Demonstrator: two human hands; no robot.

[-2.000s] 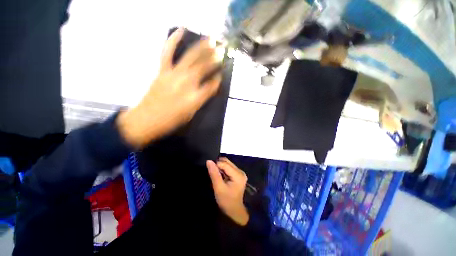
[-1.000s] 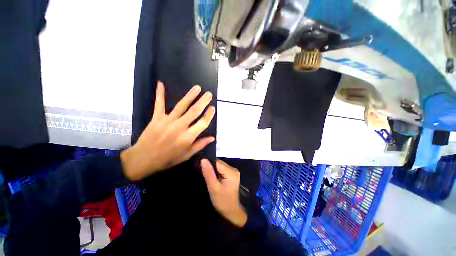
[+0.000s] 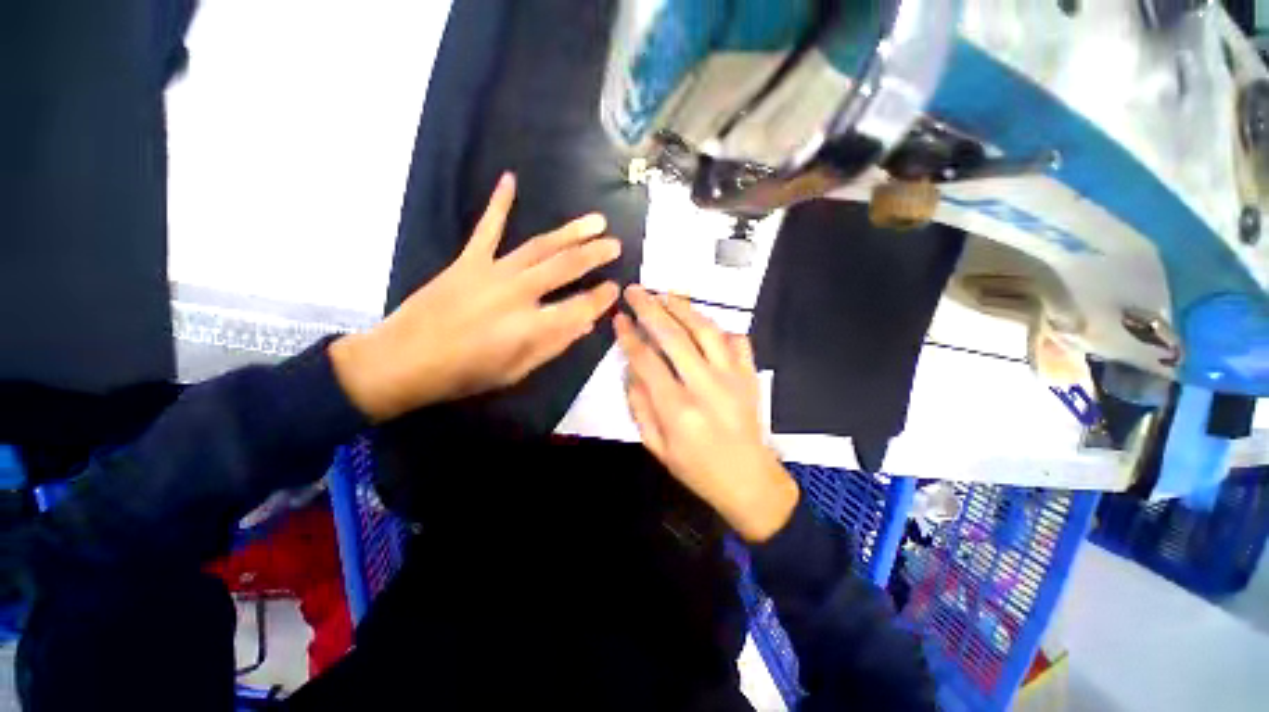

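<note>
A black garment panel point(image 3: 522, 153) runs up the white table, its right edge beside the needle area point(image 3: 643, 170) of the sewing machine point(image 3: 974, 139). My left hand point(image 3: 487, 313) lies flat on the panel with its fingers spread, below and left of the needle area. My right hand point(image 3: 696, 397) is at the panel's right edge, its fingertips touching the cloth close to my left fingertips. It pinches nothing that I can see. The needle itself is hidden by the machine head.
Black cut pieces point(image 3: 856, 313) lie under the machine arm. Another dark cloth point(image 3: 84, 195) hangs over the table at the far left. A ruler strip point(image 3: 258, 328) runs along the front edge. A blue crate point(image 3: 1002, 556) stands below right. Purple snips point(image 3: 1076, 403) lie by the machine base.
My right hand has let go of the panel's lower edge and moved up onto the table beside my left hand. The panel first moved up under the machine head. My left hand has flattened and moved lower.
</note>
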